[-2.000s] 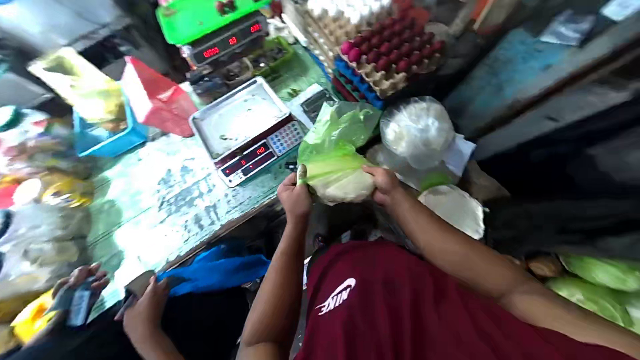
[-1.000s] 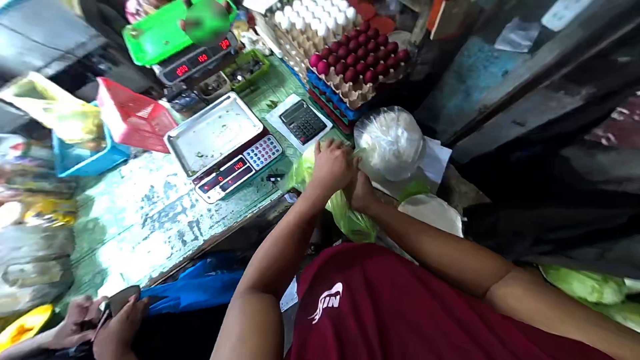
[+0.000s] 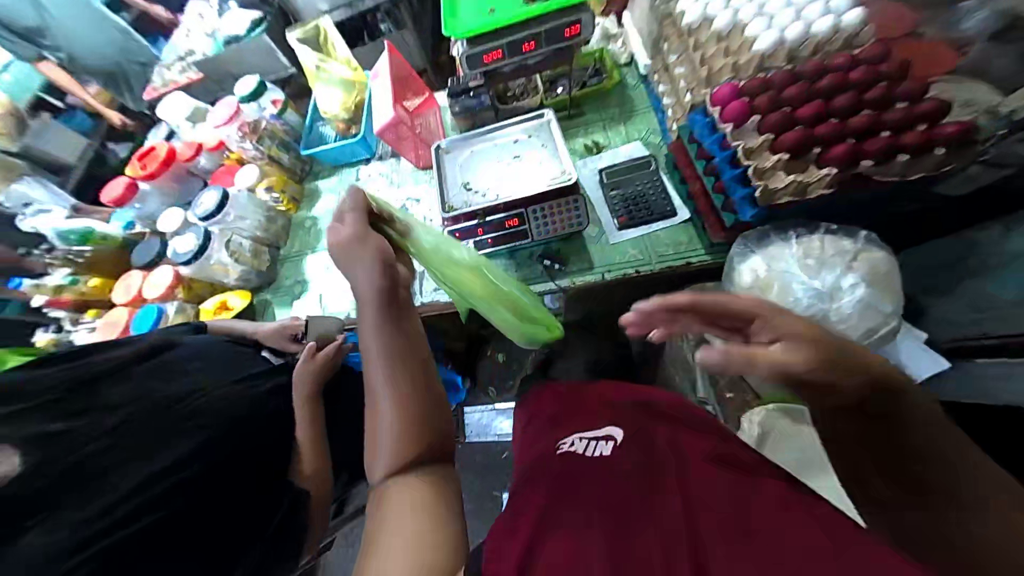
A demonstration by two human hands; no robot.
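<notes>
My left hand (image 3: 368,248) is raised over the edge of the green counter and grips one end of a green plastic bag (image 3: 480,288). The bag stretches down to the right, its closed end hanging before my shirt; what it holds cannot be made out. My right hand (image 3: 736,332) is apart from the bag, fingers spread, with nothing in it. Just behind that hand is a clear plastic bag of whitish contents (image 3: 816,276). A digital scale with a steel pan (image 3: 508,164) stands beyond the green bag, and a calculator (image 3: 638,192) lies right of it.
Trays of dark red eggs (image 3: 848,108) and white eggs (image 3: 768,20) are stacked at the right. A second scale with a green pan (image 3: 512,12), a red basket (image 3: 406,108) and plastic jars (image 3: 232,216) line the counter (image 3: 320,208). A person in black stands close at my left.
Both hands were together on the green bag. Now the left has moved out to the left with it, and the right has let go and moved right. The view has shifted.
</notes>
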